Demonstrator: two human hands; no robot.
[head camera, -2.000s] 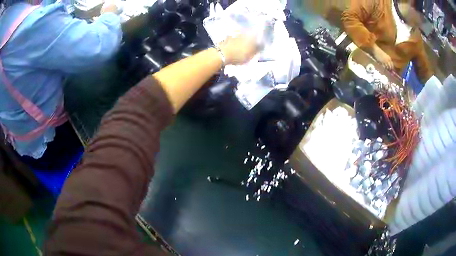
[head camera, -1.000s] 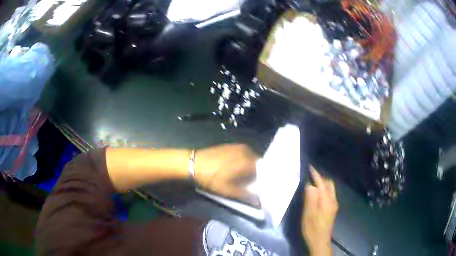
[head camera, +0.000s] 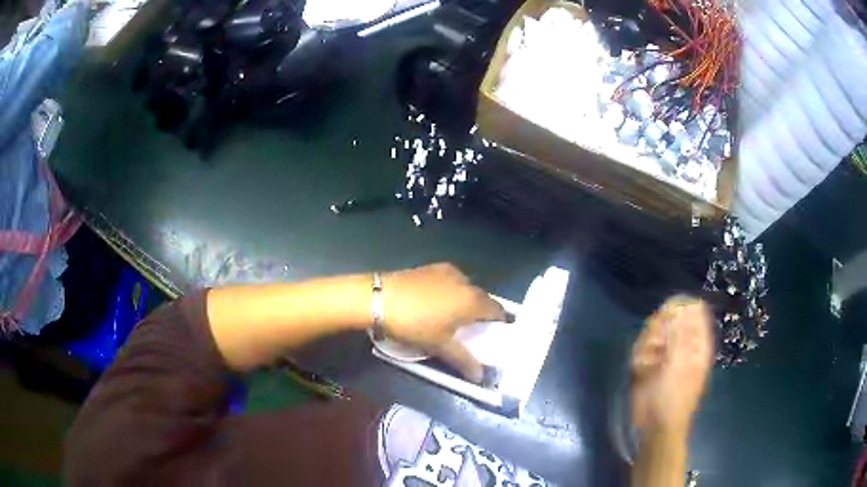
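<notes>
A white plastic housing (head camera: 540, 333) lies near the bench's front edge, with two arms towards the left and a tall blocky end on the right. My left hand (head camera: 433, 314), with a bracelet at the wrist, grips it from above, fingers between its arms; the ring end is partly hidden under the hand. My right hand (head camera: 673, 357) is to the right of the housing, apart from it, blurred, with fingers curled. Whether it holds something cannot be seen.
A cardboard carton (head camera: 608, 176) holds white parts and red-orange wires (head camera: 699, 48). Tiny white terminals (head camera: 437, 171) lie left of it, another bundle end (head camera: 737, 295) right. Black cups (head camera: 223, 57) are heaped at the back left. A person's blue sleeve (head camera: 38, 71) is at the left edge.
My left hand came back from the far pile to the near bench edge, where a white housing now lies under it. My right hand came into view, then moved right and slightly up, away from the housing.
</notes>
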